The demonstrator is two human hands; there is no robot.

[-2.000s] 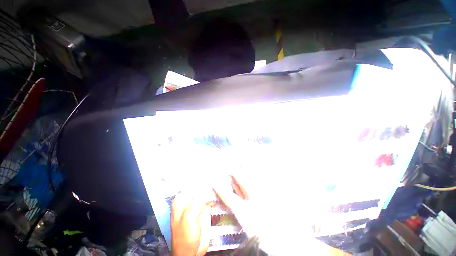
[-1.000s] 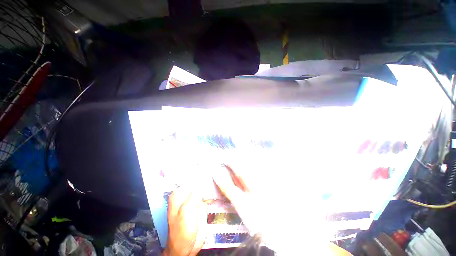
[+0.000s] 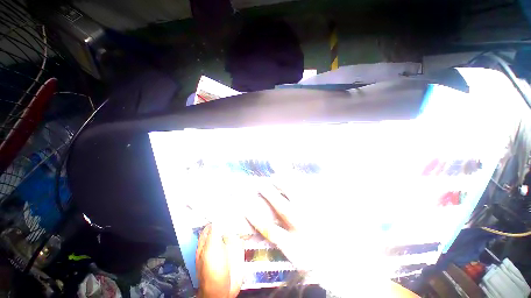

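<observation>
A large open shade card (image 3: 349,151) lies on a dark padded surface (image 3: 110,174), mostly glaring white. Rows of coloured thread samples (image 3: 256,167) show in blue, red, yellow and purple. My left hand (image 3: 218,256) is at the card's lower left, partly cut off by the bottom edge; its fingertips are lost in glare. My right hand (image 3: 276,218) reaches across the card from the lower right, fingers over the left page, largely washed out. Whether either hand holds a small pale piece cannot be told.
A wire guard with a red part (image 3: 29,122) stands at the left. Crumpled plastic bags (image 3: 157,279) lie below. A yellow cord (image 3: 506,233) and cables are at the right, with folded white pieces (image 3: 503,282) at the lower right. A dark round object (image 3: 265,55) is behind the padded surface.
The view has shifted slightly. My right hand's fingers have moved a little over the left page and look more spread. My left hand stays at the card's lower left.
</observation>
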